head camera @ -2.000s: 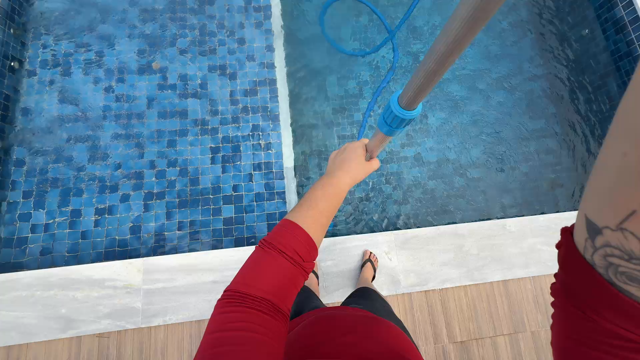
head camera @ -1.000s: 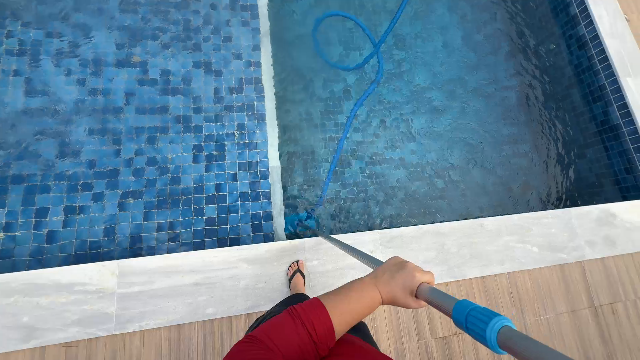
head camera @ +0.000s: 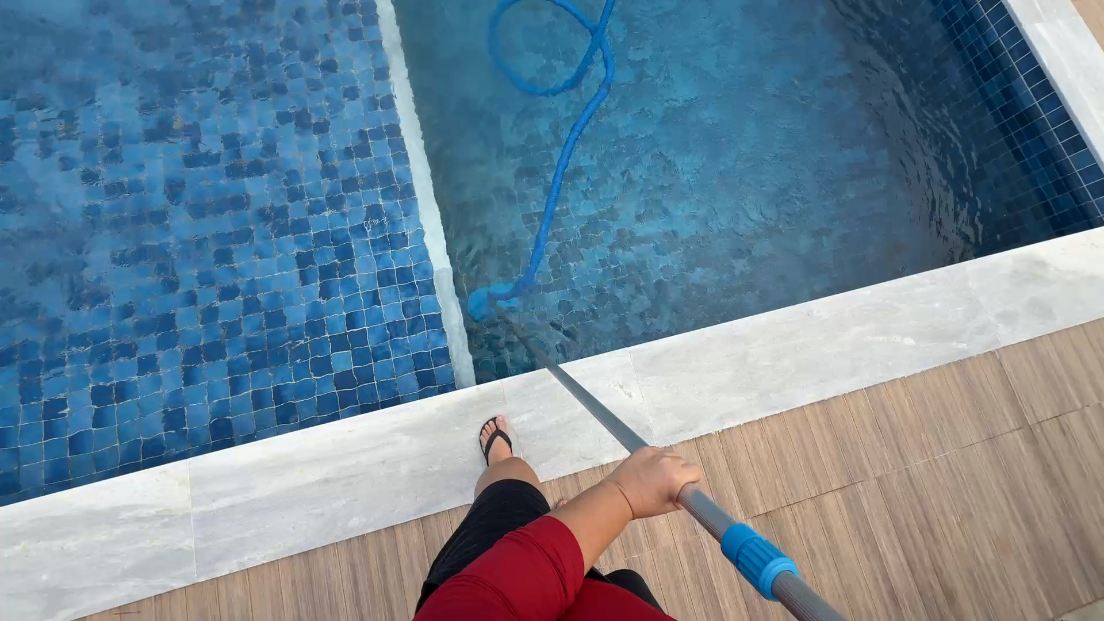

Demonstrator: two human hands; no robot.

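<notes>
My left hand [head camera: 653,483] is closed around a grey metal telescopic pole [head camera: 599,411], just above its blue locking collar [head camera: 759,559]. From the lower right the pole crosses the pale stone edge and runs down into the pool. At its far end, under water beside the white dividing strip, is a blue pool vacuum head [head camera: 493,302]. A blue hose [head camera: 561,168] rises from that head and loops once near the top of the view. My right hand is out of view, and so is the pole's upper end.
White stone coping [head camera: 819,332] borders the water, with wood-look decking [head camera: 914,483] behind it. My foot in a black flip-flop [head camera: 496,440] stands on the coping near the pool edge. A white strip [head camera: 423,190] divides the lighter tiled shallow section from the darker one.
The pole, steeply raised two seconds ago, now slants low toward the right, with my left hand on it. Its vacuum head has moved away from the near pool wall since one second ago.
</notes>
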